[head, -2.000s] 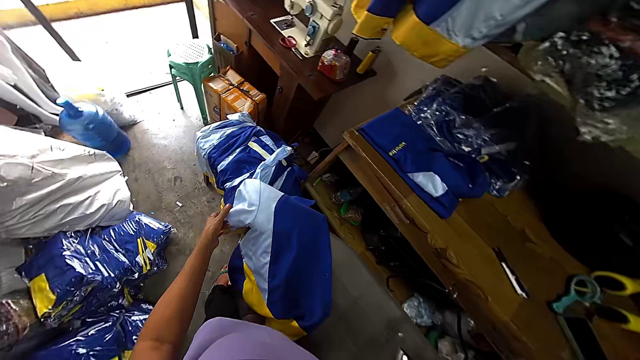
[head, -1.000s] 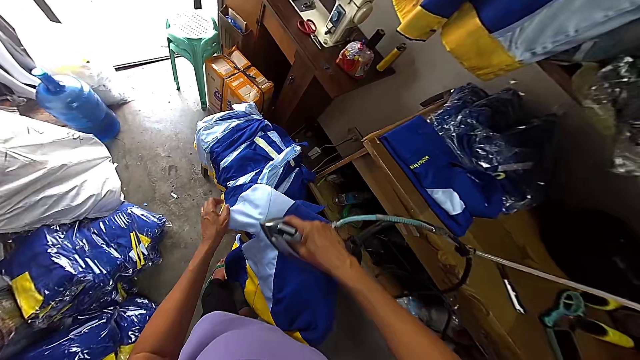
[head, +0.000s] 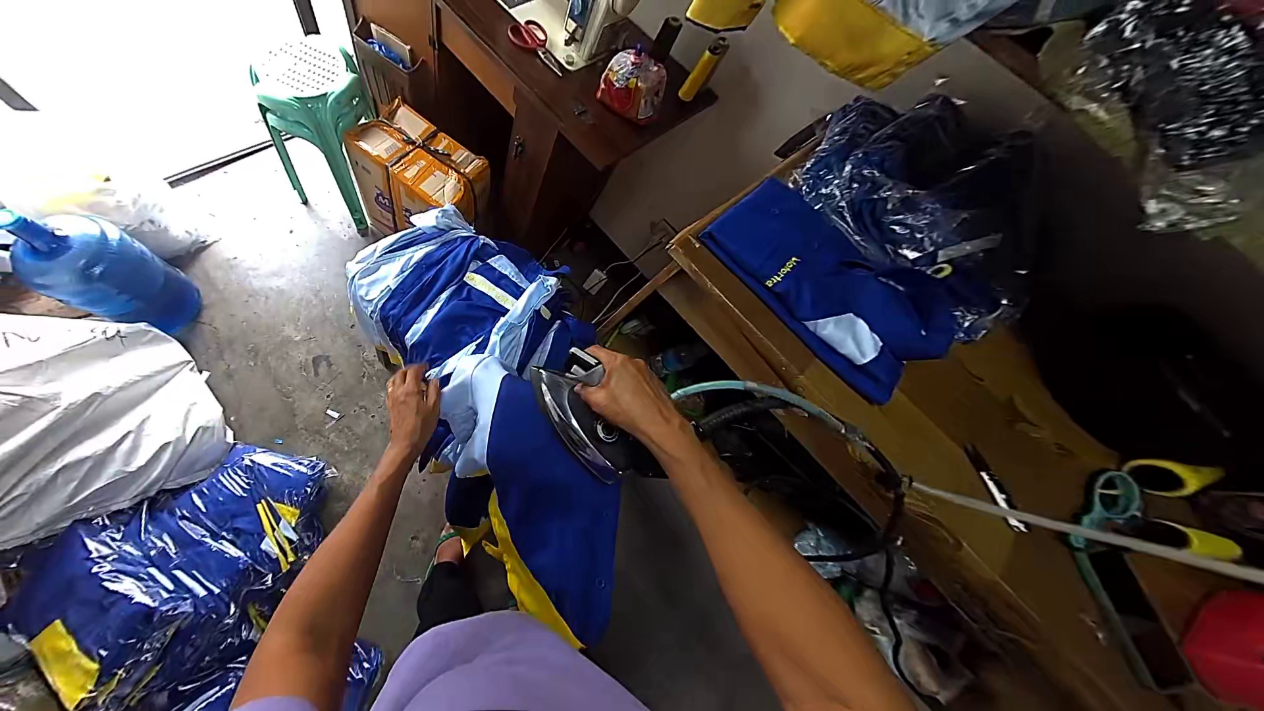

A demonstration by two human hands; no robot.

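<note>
My right hand (head: 632, 395) is closed around the handle of a steam iron (head: 583, 425), whose metal soleplate edge rests at the right side of a blue, light-blue and yellow garment (head: 553, 504). My left hand (head: 412, 405) pinches the light-blue cloth at the garment's upper left. Behind both hands lies a bundle of blue and light-blue garments (head: 444, 286). A pale hose (head: 760, 390) and a black cord run from the iron toward the right. What supports the garment is hidden beneath it.
On the right, a wooden table (head: 889, 464) holds a folded blue garment (head: 790, 276), plastic-wrapped clothing and yellow-handled scissors (head: 1175, 479). Plastic-bagged garments (head: 178, 553), a white sack (head: 99, 425) and a blue water jug (head: 109, 272) stand left. A green stool (head: 311, 89) and boxes (head: 415, 168) are ahead.
Two seconds ago only my left hand showed, at the light-blue cloth. The iron then came into view in my right hand, and it now sits farther right, over the blue part.
</note>
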